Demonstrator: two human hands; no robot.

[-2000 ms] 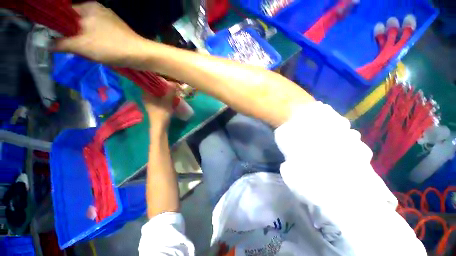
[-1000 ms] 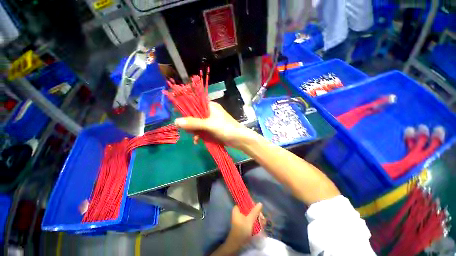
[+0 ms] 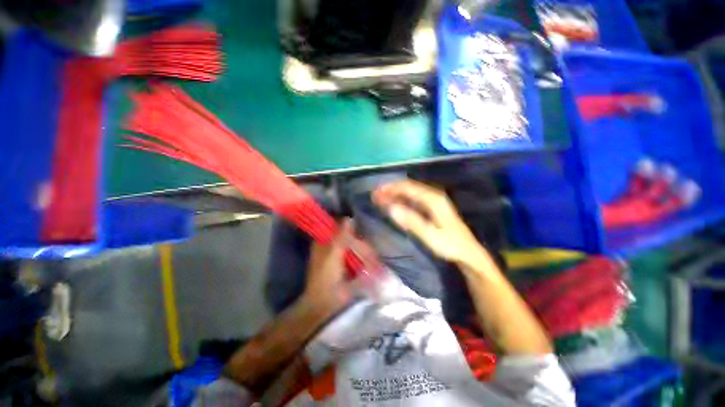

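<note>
A bundle of red wires (image 3: 246,171) runs from the green bench down to my lap, its far end fanned out over the bench. My left hand (image 3: 330,266) is closed around the bundle near its lower end, over the lap. Whitish tips at that end are blurred, and I cannot tell whether they are capped. My right hand (image 3: 421,219) is off the bundle, to its right over my thigh, with fingers slightly curled and nothing seen in it.
Red wires (image 3: 71,159) lie in the left blue bin (image 3: 28,119). A small blue tray (image 3: 533,103) holds silver pieces. The right blue bin (image 3: 692,103) holds red bundles with whitish heads. A black machine (image 3: 354,32) stands at the bench back. More red wires (image 3: 576,298) lie at lower right.
My right hand has let go of the bundle's upper part and come back near my lap. The bundle has tilted down to the left onto the bench. The view has turned downward.
</note>
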